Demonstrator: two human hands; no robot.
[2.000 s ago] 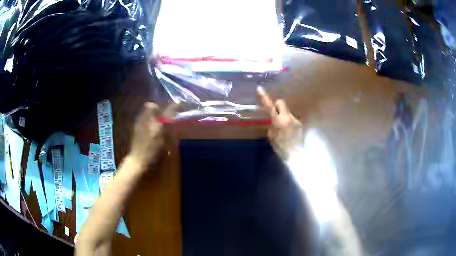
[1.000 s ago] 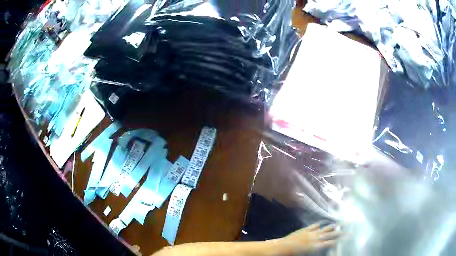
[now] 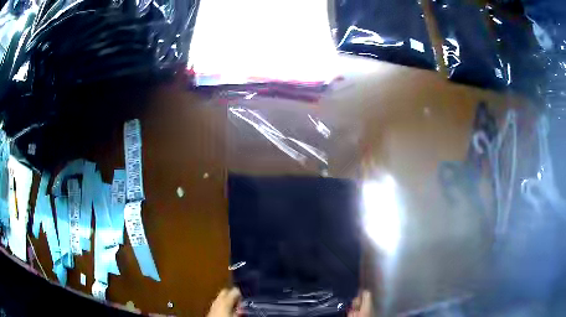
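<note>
A folded dark garment (image 3: 295, 232) lies flat in the middle. A clear poly bag (image 3: 279, 139) covers it, with glare streaks along the garment's near edge, and its loose end lies flat beyond the far edge. My left hand (image 3: 224, 303) is at the near left corner and my right hand (image 3: 361, 304) at the near right corner. Both are small, cut off by the bottom edge, with fingers curled at the bag's edge. A white stack of empty poly bags (image 3: 260, 43) with a pink edge lies just beyond.
Pale blue label strips (image 3: 133, 161) with barcodes lie at left. A dark garment heap (image 3: 99, 68) in shiny film is at far left. Bagged garments (image 3: 385, 37) with small white labels are at far right. Clear hangers (image 3: 506, 167) lie at right, beside strong glare on the tabletop (image 3: 186, 247).
The poly bag, held open above the garment two seconds ago, now covers it. My hands have moved to the near corners. The view swung left and came back.
</note>
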